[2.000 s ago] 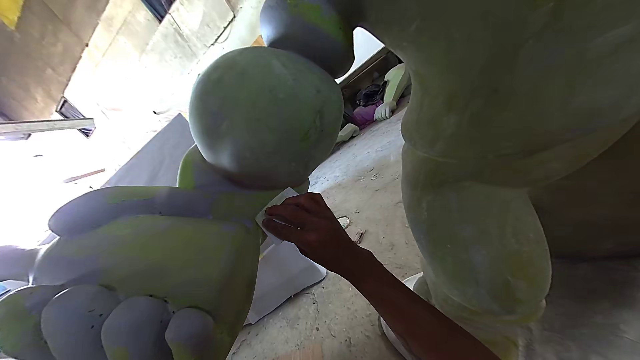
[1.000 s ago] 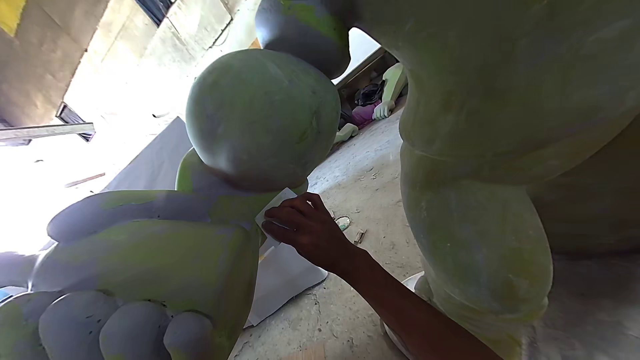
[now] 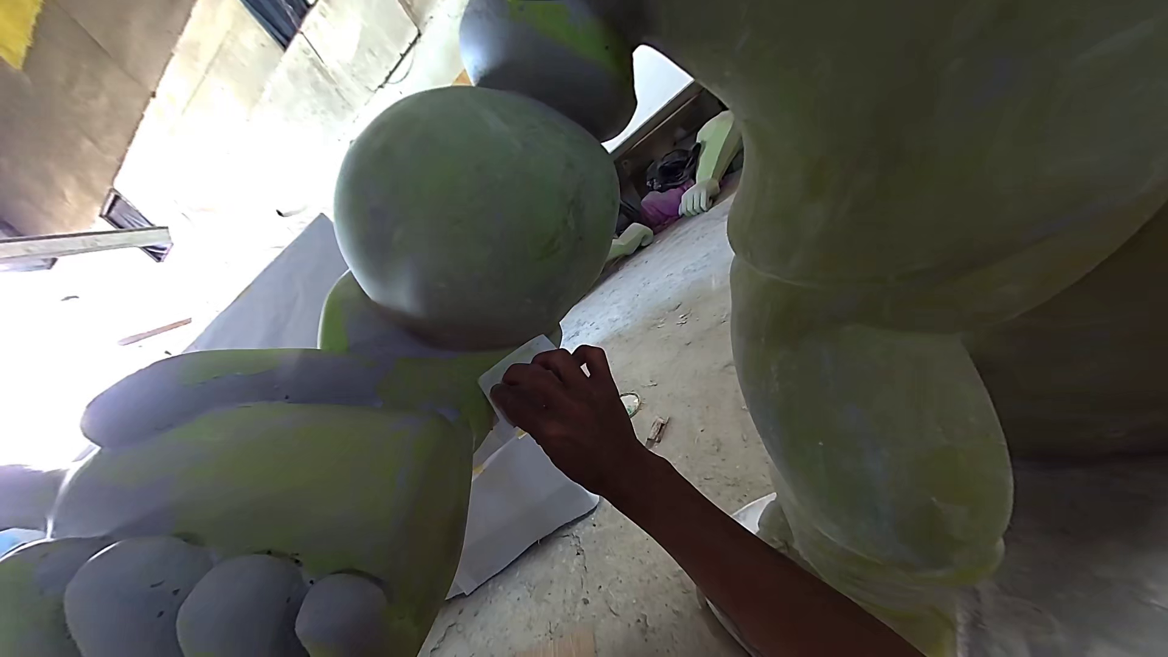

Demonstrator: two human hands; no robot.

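Observation:
My right hand [image 3: 570, 411] comes in from the lower right, its fingers bent over a thin, pale, flat sheet [image 3: 513, 370]. The sheet lies against the green and grey surface of a large sculpted hand [image 3: 274, 456], close below a big rounded ball [image 3: 474, 214]. The sheet's exact material cannot be told. The sculpted hand's thick, rounded fingers [image 3: 242, 602] fill the lower left. My left hand is not in view.
A large green-grey sculpted figure [image 3: 867, 274] stands at the right. Behind are sculpted arms [image 3: 718, 155] beside dark plastic and purple material [image 3: 664, 204]. A pale board [image 3: 525, 506] and a small wooden scrap [image 3: 657, 431] lie on the dusty concrete floor [image 3: 675, 365].

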